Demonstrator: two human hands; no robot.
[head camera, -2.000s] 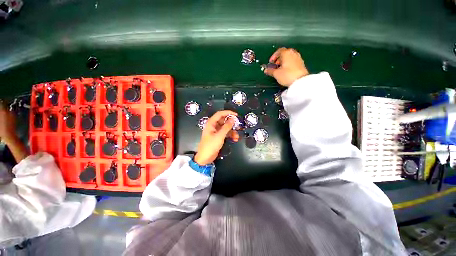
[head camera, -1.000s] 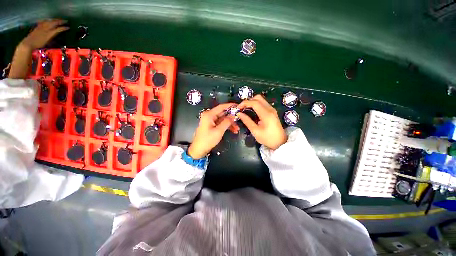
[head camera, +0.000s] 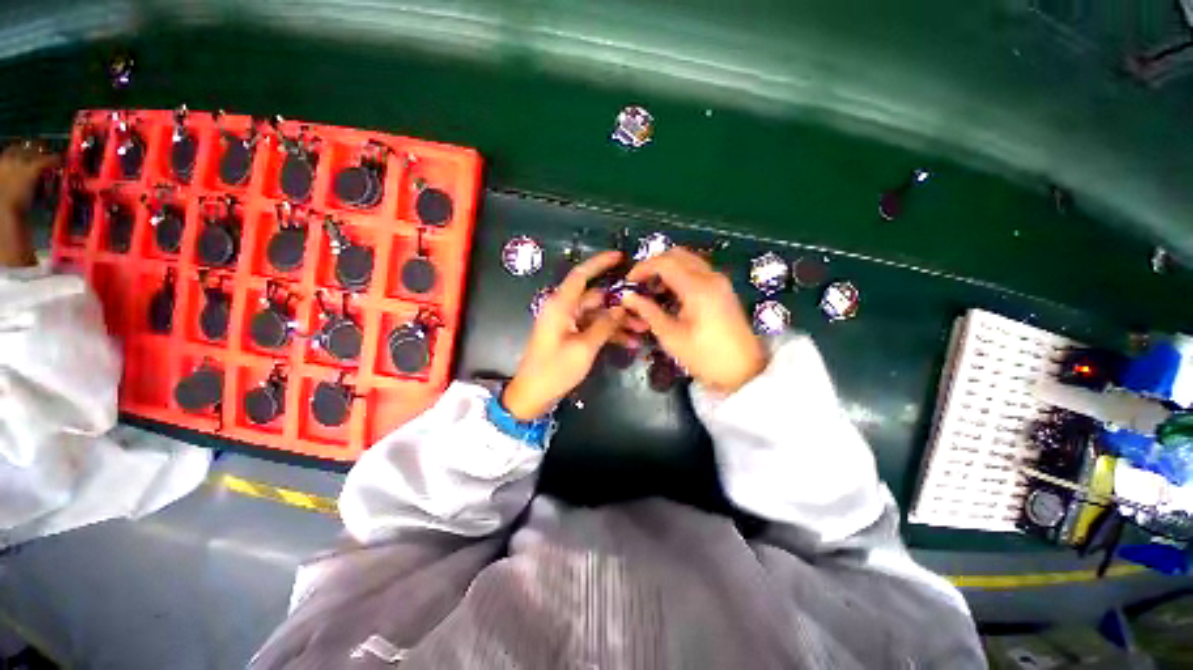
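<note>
My left hand, with a blue strap at the wrist, and my right hand meet over the dark green mat. Their fingertips pinch a small round unit between them; the fingers hide most of it, so its layers cannot be told. Silvery round boards lie around my hands: one board left of them, one partly hidden behind the fingers, and several to the right, such as the board. A black disc lies just below my right hand's fingers.
A red compartment tray of black wired discs stands at left. Another person's hand and white sleeve are beyond it. One board and a black wired disc lie farther back. A white tray stands at right, beside blue and white objects.
My right hand has come from the back of the bench, where it held a dark disc, to meet my left hand. More boards show at right. The other person's hand has moved. The view has shifted.
</note>
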